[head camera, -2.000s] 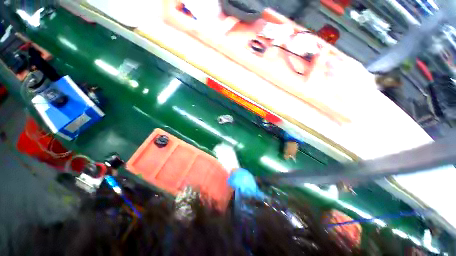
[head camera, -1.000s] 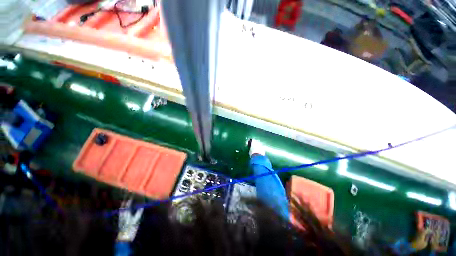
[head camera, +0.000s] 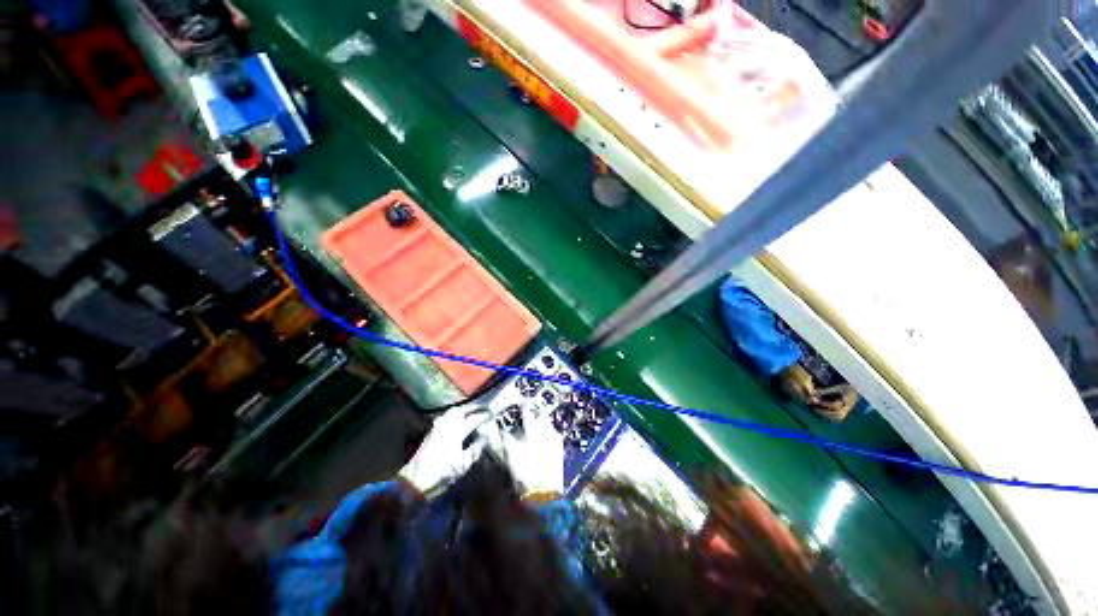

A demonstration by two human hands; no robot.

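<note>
My left hand [head camera: 448, 448], in a white glove, is at the left edge of the plate unit. My right hand [head camera: 532, 452], also gloved, is beside it over the front part of the plate. Hair cuts off the lower part of both, and what the fingers hold cannot be made out. Several round, dark and silver watch cases [head camera: 580, 416] sit on the left pale plate [head camera: 556, 360]. The second pale plate [head camera: 638, 472] lies to its right, partly hidden by hair.
A salmon parts tray [head camera: 436, 289] with a dark round part [head camera: 399, 214] lies left of the plates. The black press [head camera: 181, 325] stands further left. A grey post [head camera: 722, 229] rises behind the plates. A blue hose [head camera: 722, 424] crosses the view. Another person's hand [head camera: 821, 391] is by the white shelf.
The view has turned, with more of the press showing. My right hand has come back from the green bench to the plate. My left hand has moved from below the tray to the plate.
</note>
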